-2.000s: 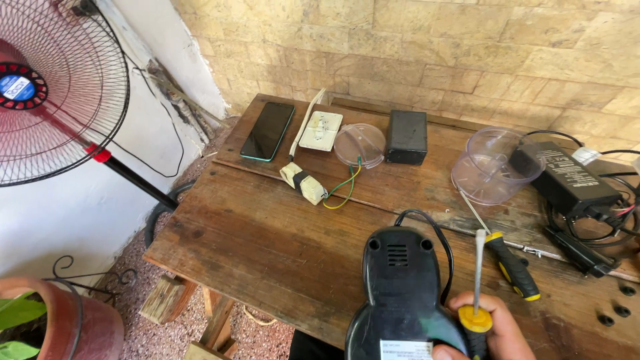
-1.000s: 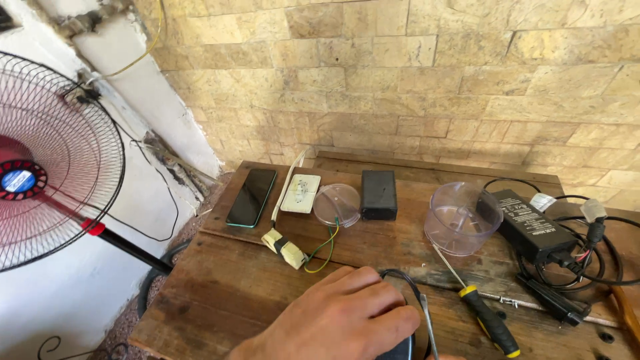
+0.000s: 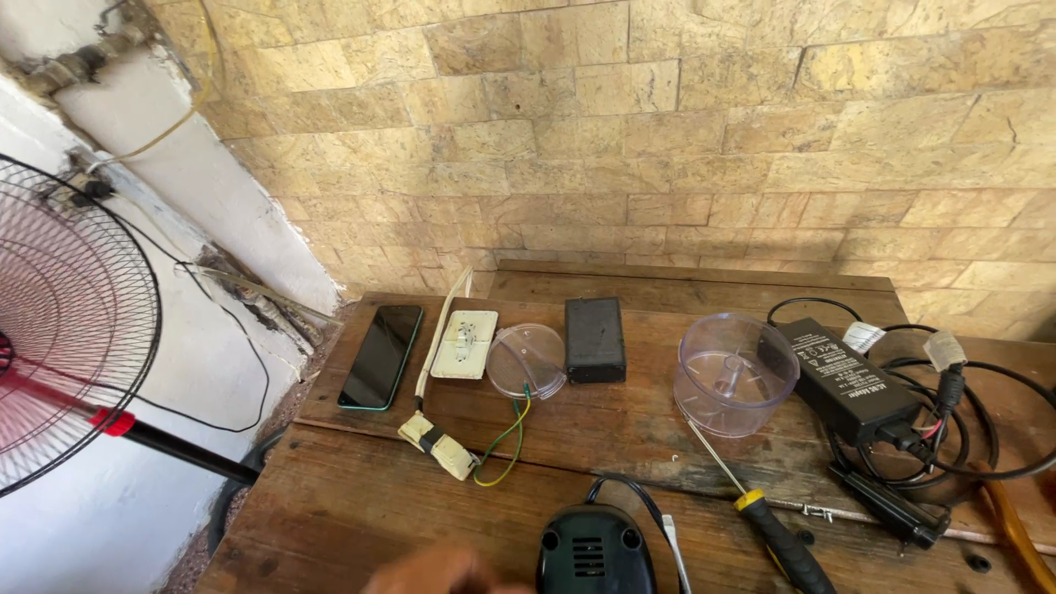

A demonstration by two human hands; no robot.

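Note:
At the bottom edge, my left hand is blurred and mostly cut off, just left of a black appliance base with vent slots. Whether it holds anything is not visible. A flat screwdriver blade rises beside the base's right side, its handle out of frame; my right hand is not seen. Another screwdriver, black and yellow, lies to the right, its tip by a clear plastic bowl. Further left are a black box, a clear round lid and a taped cream connector with green and yellow wires.
A smartphone and a cream socket plate lie at the table's back left. A black AC/DC adapter with coiled cables occupies the right, near an orange-handled tool. A fan stands left; a stone-tiled wall is behind.
The black base, held up bottom-side to the camera two seconds ago, is now lower in view. The hand that lay over it one second ago has moved down and left. The view has tilted up.

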